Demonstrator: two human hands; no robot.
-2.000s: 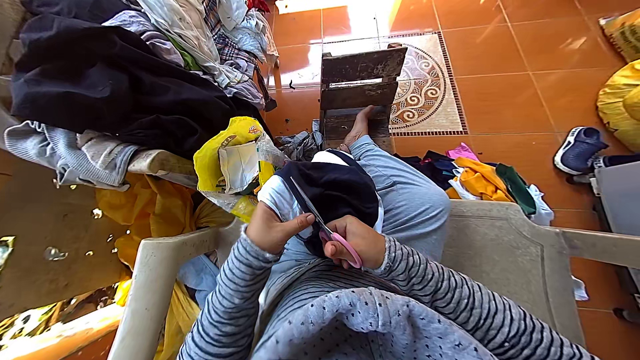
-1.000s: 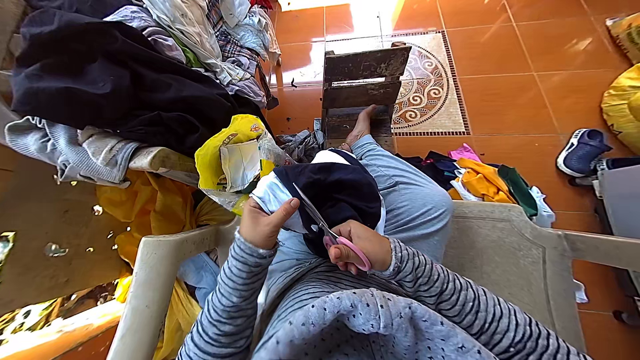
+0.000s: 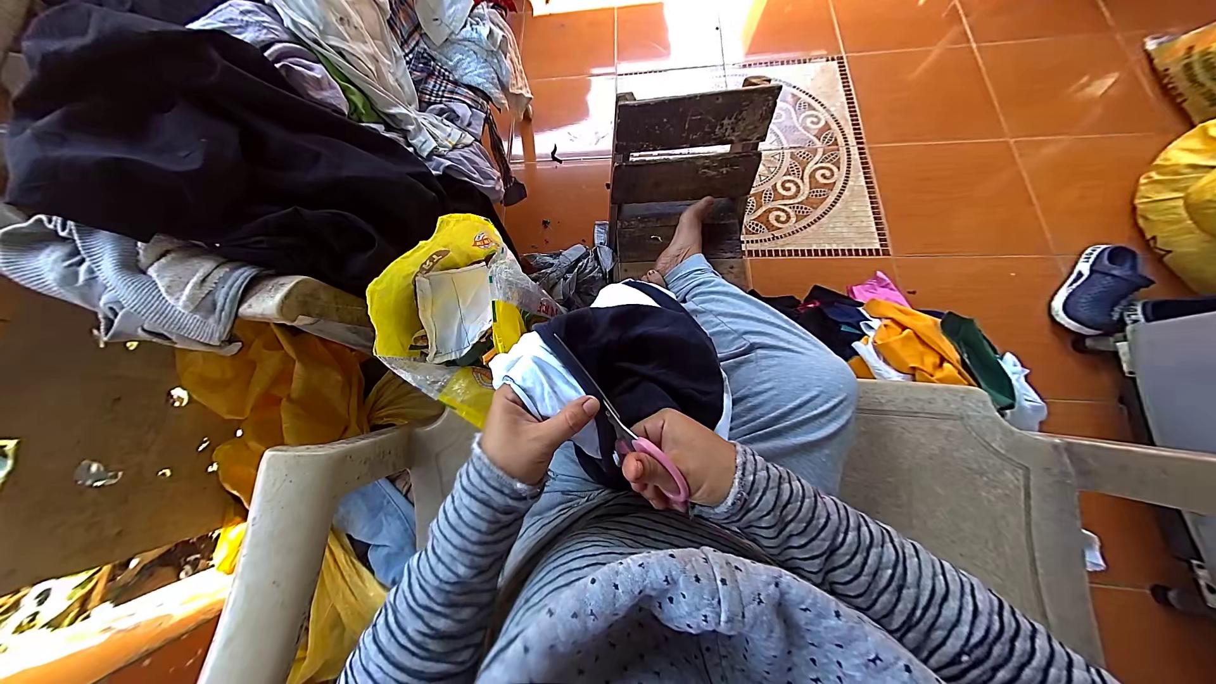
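Navy cloth with white parts [image 3: 651, 356] lies bunched over my lap. My left hand [image 3: 527, 432] grips its white edge, thumb on top. In my right hand [image 3: 689, 459] are scissors with pink handles [image 3: 667, 470]; their long metal blades point up and left over the cloth, close to my left thumb. Whether cloth lies between the blades I cannot tell. Just beyond my left hand is a yellow and clear plastic bag [image 3: 432, 271] with pale fabric pieces inside.
I sit in a plastic armchair [image 3: 959, 475]. Clothes, including a large black cloth [image 3: 190, 142], are heaped at the upper left. A wooden stool [image 3: 698, 123] stands ahead, by my bare foot. Coloured cloth scraps [image 3: 917, 342] and a navy shoe [image 3: 1102, 285] are on the right.
My left hand has shifted slightly on the white edge of the cloth. The scissors stay in my right hand, in nearly the same place.
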